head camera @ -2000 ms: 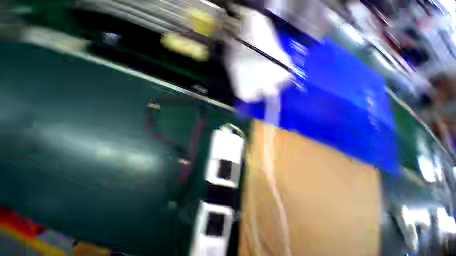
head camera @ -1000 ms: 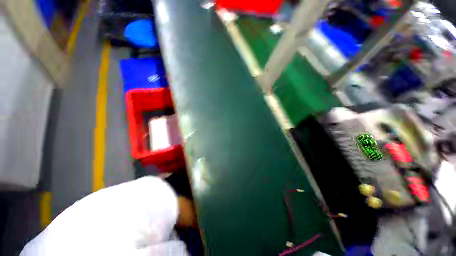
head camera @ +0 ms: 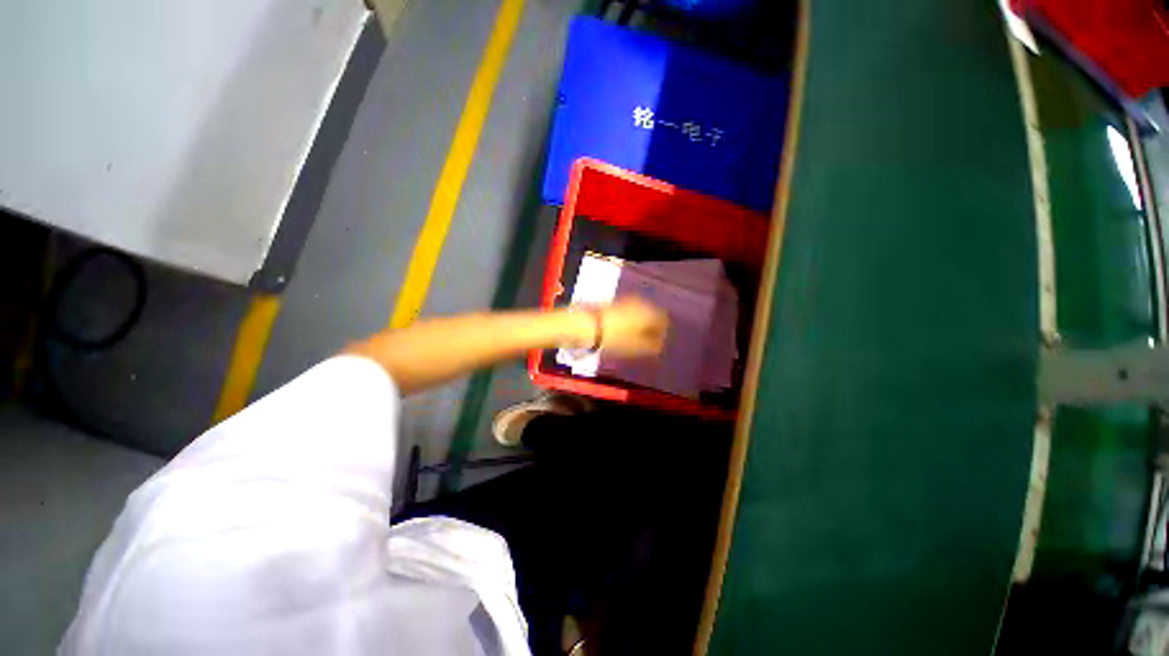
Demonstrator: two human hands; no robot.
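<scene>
My left hand (head camera: 635, 329) reaches from a white sleeve over the red bin beside the bench. It is blurred and its fingers look curled. It is at the papers (head camera: 686, 352), a loose stack of white to pinkish sheets inside the bin. Whether the fingers grip a sheet cannot be told. The red bin (head camera: 667, 196) has a dark inside and stands at the bench edge, partly hidden by it. My right hand is not in view.
The green bench (head camera: 897, 320) runs down the right, with a green conveyor and a pale post beyond. A blue box (head camera: 667, 122) with white lettering adjoins the bin. A grey-white cabinet (head camera: 180, 115) stands left; a shoe (head camera: 532, 417) shows below the bin.
The view has swung from the bench with the cardboard and power strip, past the tester, to the red bin. My left forearm and hand have come into view over the papers.
</scene>
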